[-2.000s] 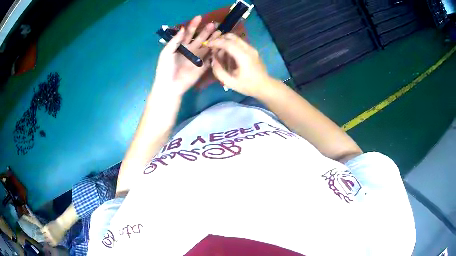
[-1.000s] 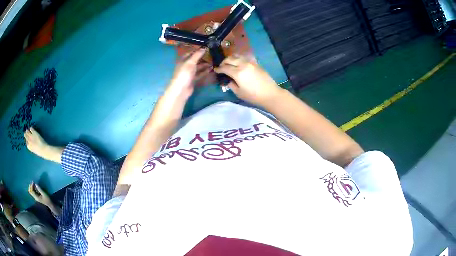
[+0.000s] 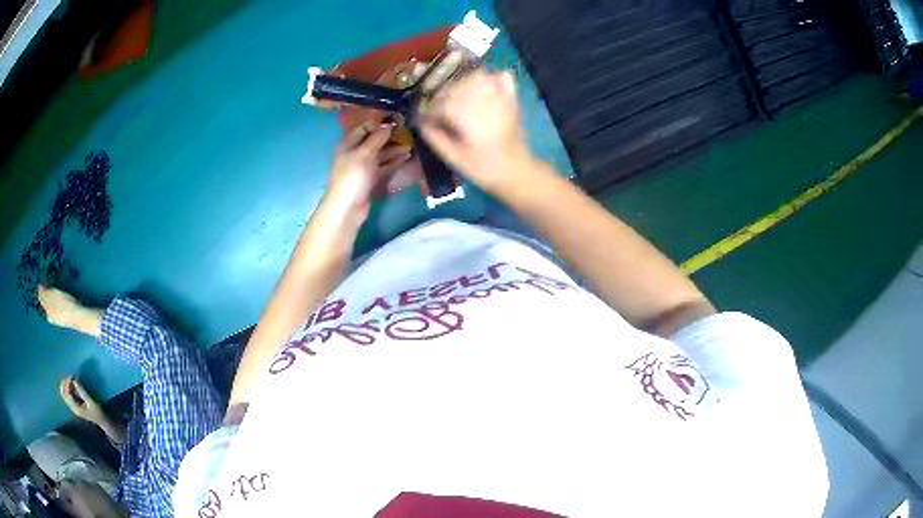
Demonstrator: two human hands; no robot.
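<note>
The Y-shaped assembly fixture (image 3: 473,36) lies on an orange-brown base plate (image 3: 356,67). One black leg (image 3: 356,92) lies along its left arm and another black leg (image 3: 436,172) along its near arm. The far right arm shows bare tan metal up to its white end block. My left hand (image 3: 356,167) is beside the hub, between the left and near arms, fingers bent; a small thing may be at its fingertips. My right hand (image 3: 478,126) is blurred over the hub and the far right arm, hiding part of both; what it holds is unclear.
A large black ribbed tray (image 3: 648,81) stands to the right of the teal bench (image 3: 233,182). A scattered heap of small black parts (image 3: 83,202) lies at the left. A person's hand (image 3: 69,309) and blue checked sleeve (image 3: 137,329) are beside it. Another orange plate (image 3: 118,38) shows far left.
The black leg on the far right arm no longer shows there. My right hand has moved from the near arm up over the hub. The fixture appears slightly shifted left and turned.
</note>
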